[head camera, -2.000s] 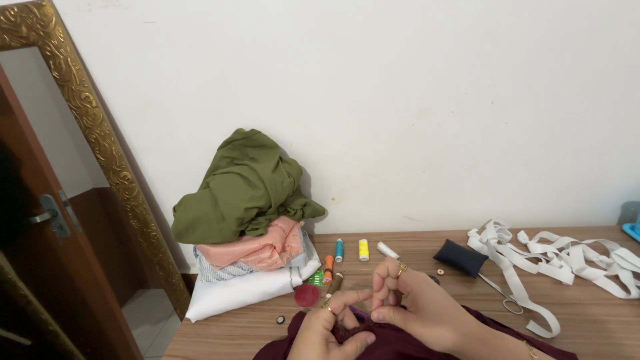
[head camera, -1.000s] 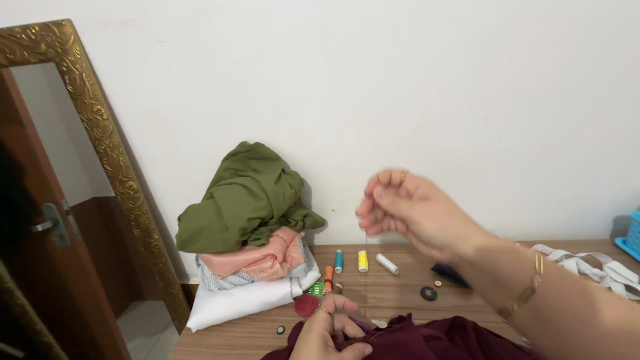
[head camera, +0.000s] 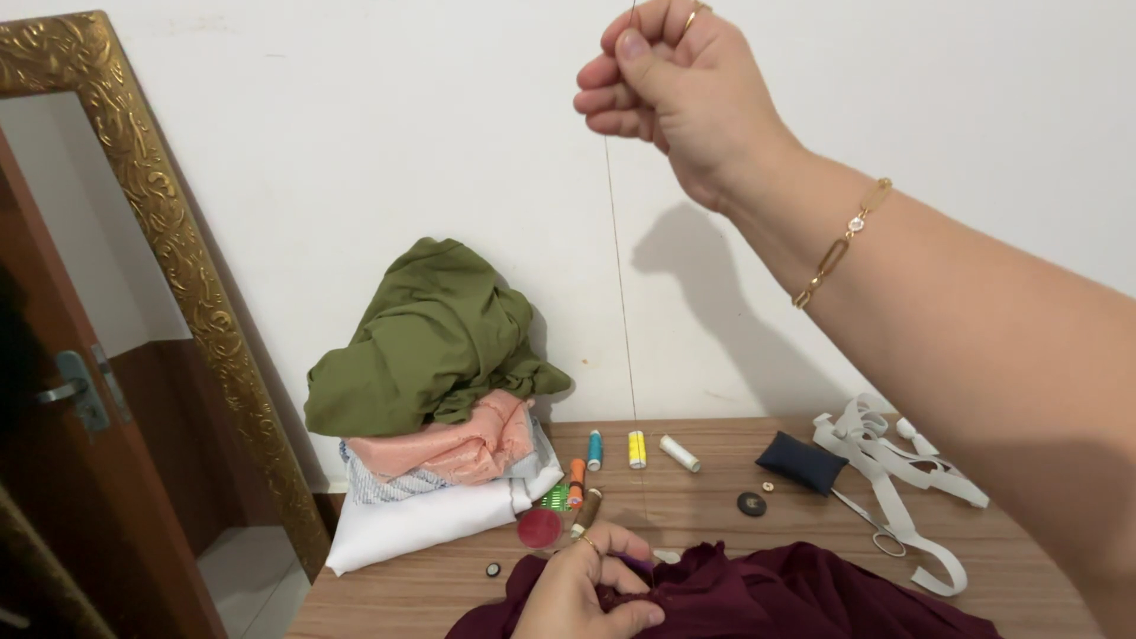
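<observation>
My right hand (head camera: 670, 93) is raised high before the wall, thumb and fingers pinched on a sewing needle at the top edge. A dark thread (head camera: 619, 266) runs taut from it down to maroon fabric (head camera: 790, 590) at the table's front. My left hand (head camera: 590, 590) pinches the gathered edge of that fabric where the thread meets it. A bit of purple shows beside the left fingers. Behind lie yellow (head camera: 637, 450), teal (head camera: 595, 450), white (head camera: 680, 453), orange (head camera: 577, 483) and brown (head camera: 587, 512) thread spools.
Folded cloths topped by a green one (head camera: 435, 346) stand at the left, near a gold-framed mirror (head camera: 169, 231). To the right are a dark pincushion (head camera: 800, 462), small scissors (head camera: 887, 541), white elastic (head camera: 896, 506) and a black button (head camera: 752, 504). A red round item (head camera: 539, 528) lies behind my left hand.
My right hand has risen from beside my left hand at the fabric to high before the wall, drawing out the thread. My left hand has stayed on the maroon fabric.
</observation>
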